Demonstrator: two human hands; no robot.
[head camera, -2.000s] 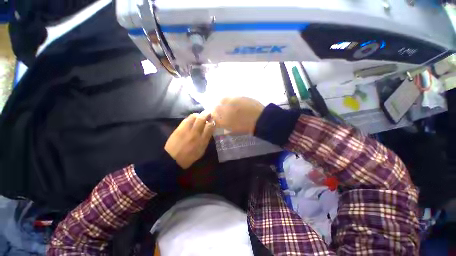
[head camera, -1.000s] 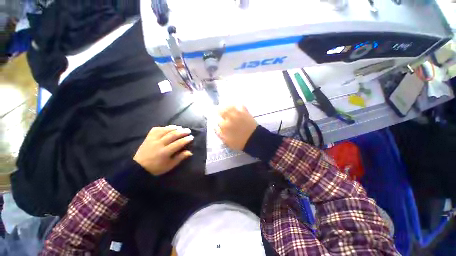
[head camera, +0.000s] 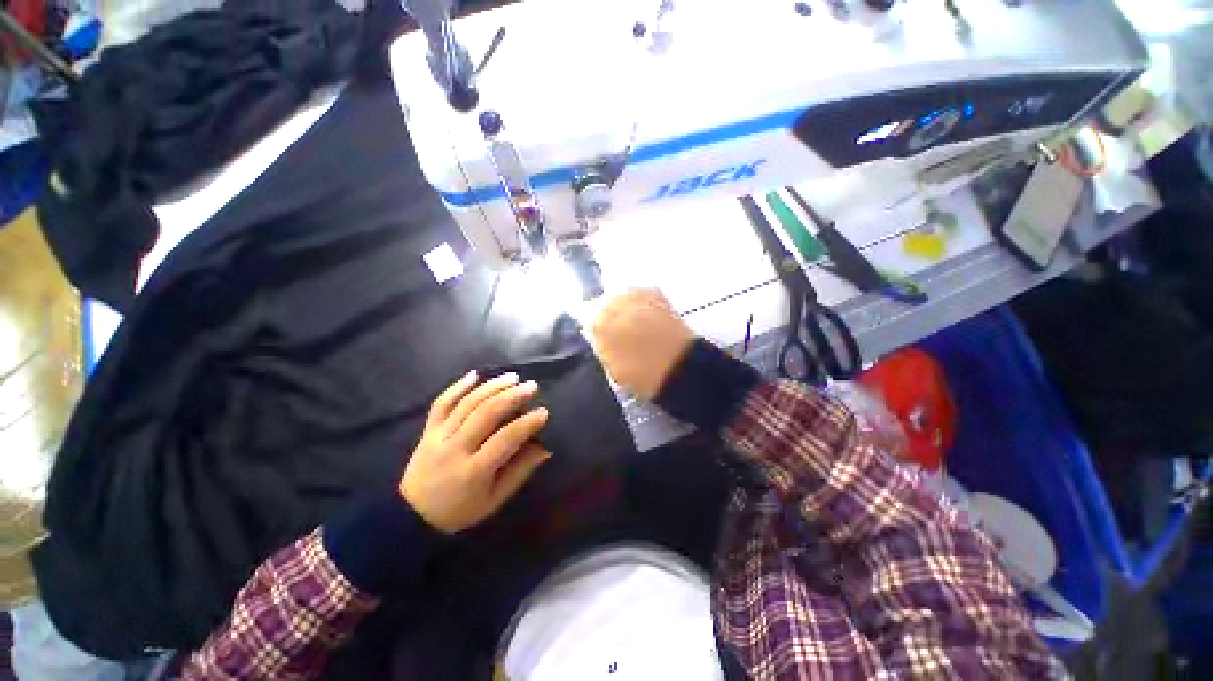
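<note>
Black cloth (head camera: 266, 346) spreads left of the sewing machine's needle area and over my lap. A small white label (head camera: 443, 262) lies on it, left of the machine head. My left hand (head camera: 472, 459) rests flat on the cloth with fingers spread, holding nothing visible. My right hand (head camera: 641, 343) is at the cloth's edge just right of the presser foot (head camera: 581, 270), its fingers bent. Its fingertips are washed out by the lamp, so I cannot tell whether they pinch the cloth. The white sewing machine (head camera: 639, 120) stands over the cloth.
Black-handled scissors (head camera: 814, 333), a green-handled tool (head camera: 796, 224) and a dark cutter (head camera: 858, 260) lie right of my right hand. Beyond are a yellow item (head camera: 923, 246) and a pale card (head camera: 1042, 213). A blue basket (head camera: 1031, 399) with a red bag (head camera: 914, 399) stands below the table's right side.
My hands have moved apart from their earlier meeting near the needle. My left hand now lies lower on the cloth. The scissors' handles have come into view as the camera view shifted.
</note>
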